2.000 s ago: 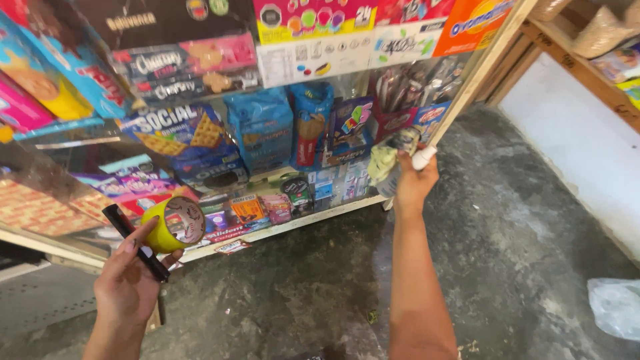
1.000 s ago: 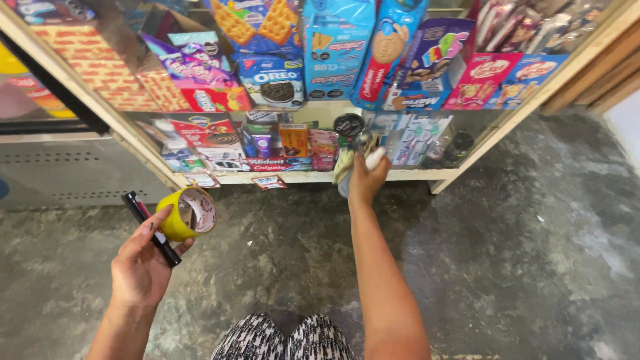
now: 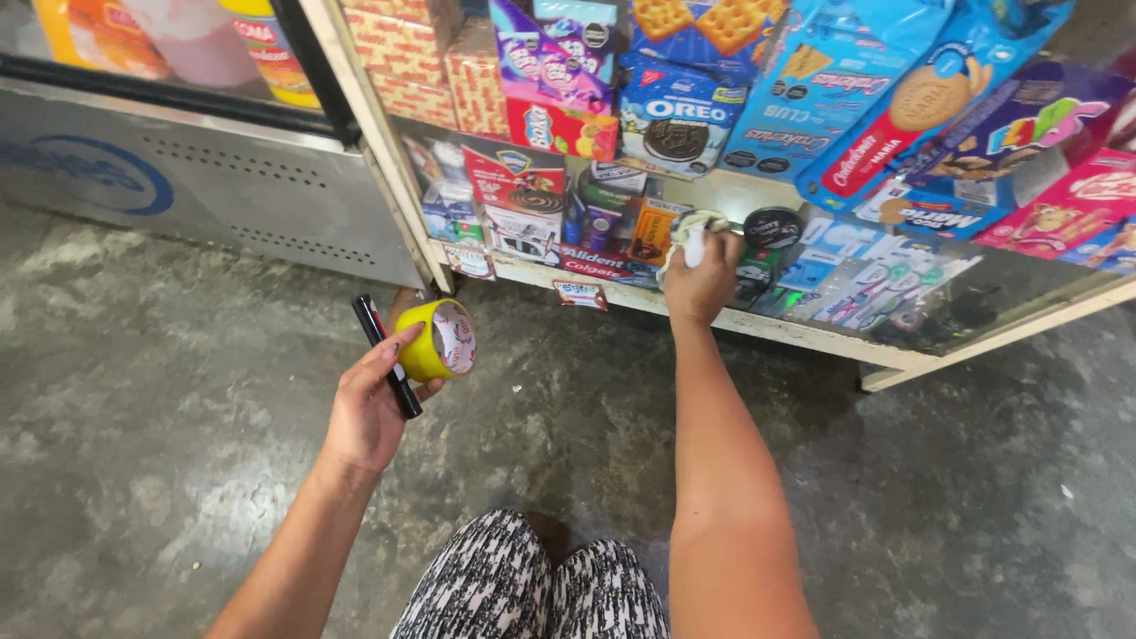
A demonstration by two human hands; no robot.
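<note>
My left hand (image 3: 377,390) holds a roll of yellow adhesive tape (image 3: 426,342) and a black marker (image 3: 387,357) together, low and to the left of the display case. The marker lies tilted across the fingers, beside the roll. In my right hand (image 3: 704,275) is a crumpled pale cloth (image 3: 682,240), along with a small white object (image 3: 694,246) that looks like a cap or nozzle; most of it is hidden. That hand is at the lower glass front of the case, near a dark round tin (image 3: 773,228) and a toothpaste box (image 3: 599,262).
The case's cream lower rail (image 3: 799,330) runs across in front of me. Behind the glass are an Oreo pack (image 3: 679,115), blue biscuit packs and toothbrushes (image 3: 874,284). A metal cooler (image 3: 213,195) stands at the left. My knees are below, over the concrete floor (image 3: 532,426).
My right hand with the cloth has moved left along the lower front of the case. The left hand keeps the tape and marker. The view has shifted left and down.
</note>
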